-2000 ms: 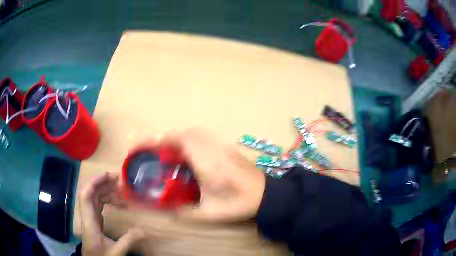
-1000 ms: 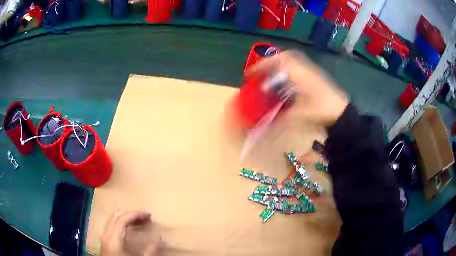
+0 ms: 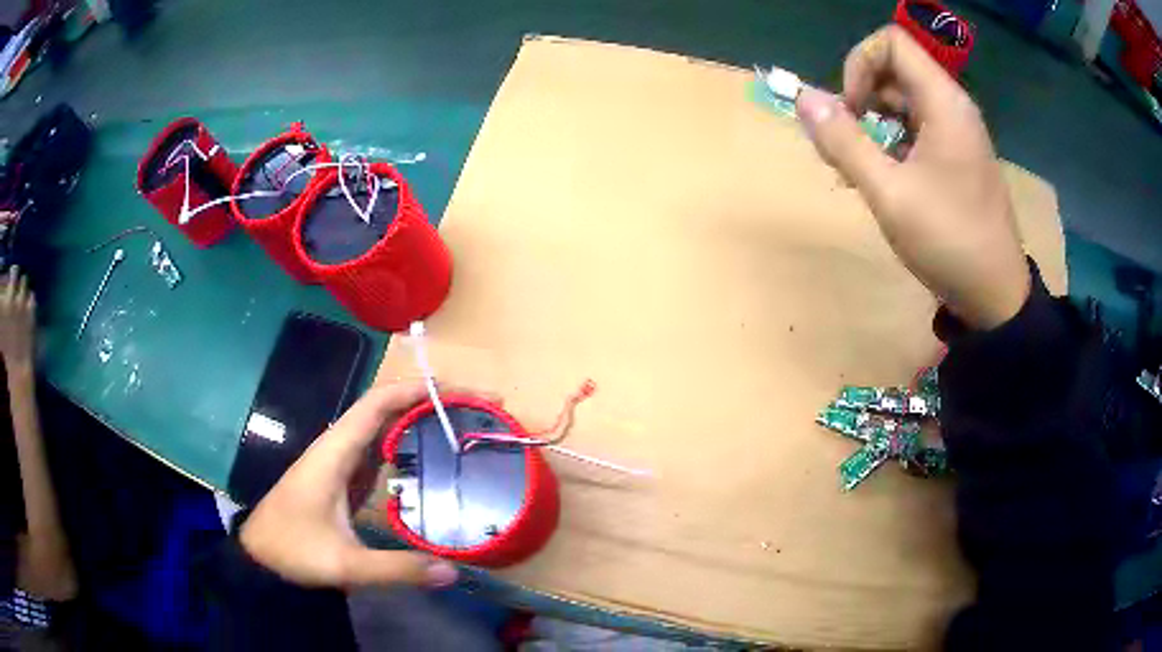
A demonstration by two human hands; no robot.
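My left hand [image 3: 325, 497] is closed around a red speaker housing [image 3: 525, 516] at the front edge of the board. Its dark open end faces up. A white lead with a small white plug [image 3: 418, 331] rises from it, and another pale lead and a short red strand stick out to the right. My right hand [image 3: 924, 178] is raised at the upper right and pinches a green circuit board [image 3: 879, 127] with a white part at its far end. More green circuit boards [image 3: 879, 427] lie in a pile, partly hidden by my right sleeve.
Several red housings [image 3: 382, 261] stand left of the tan work board [image 3: 637, 229]. A black phone [image 3: 300, 395] lies beside them. Another red housing [image 3: 937, 36] is at the top right. Another person's arm [image 3: 32, 471] is at the far left.
The view has shifted. My right hand has let go of a red housing and now holds a circuit board. My left hand, empty before, now holds a housing.
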